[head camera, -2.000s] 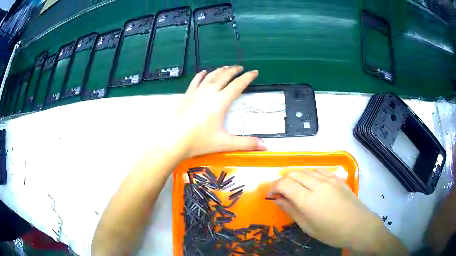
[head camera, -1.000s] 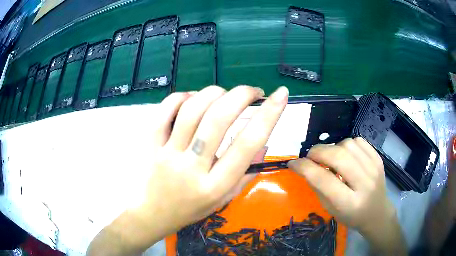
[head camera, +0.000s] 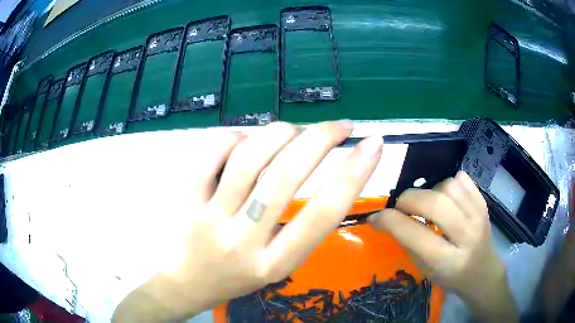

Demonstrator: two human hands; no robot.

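Note:
A black phone middle frame (head camera: 434, 165) is held over the far part of the orange parts tray (head camera: 315, 252), its open window towards the left. My left hand (head camera: 252, 214) spans the window side and grips the frame by its edges; a grey band shows on one finger. My right hand (head camera: 444, 230) has its fingertips at the frame's near edge by the solid end. Whether a side key is between the right fingertips cannot be seen. Many loose black side keys (head camera: 372, 299) lie in the near part of the tray.
A slanted side stack of frames (head camera: 514, 183) stands at the right, beside the held frame. Beyond the white table covering (head camera: 94, 202), a green conveyor belt (head camera: 403, 69) carries a row of frames (head camera: 205, 63) at left and a single one (head camera: 503, 64) at far right.
Two seconds ago my right hand was in the tray and the frame lay flat; now both hands hold it raised. Since one second ago, it has shifted slightly right. Belt frames have changed position.

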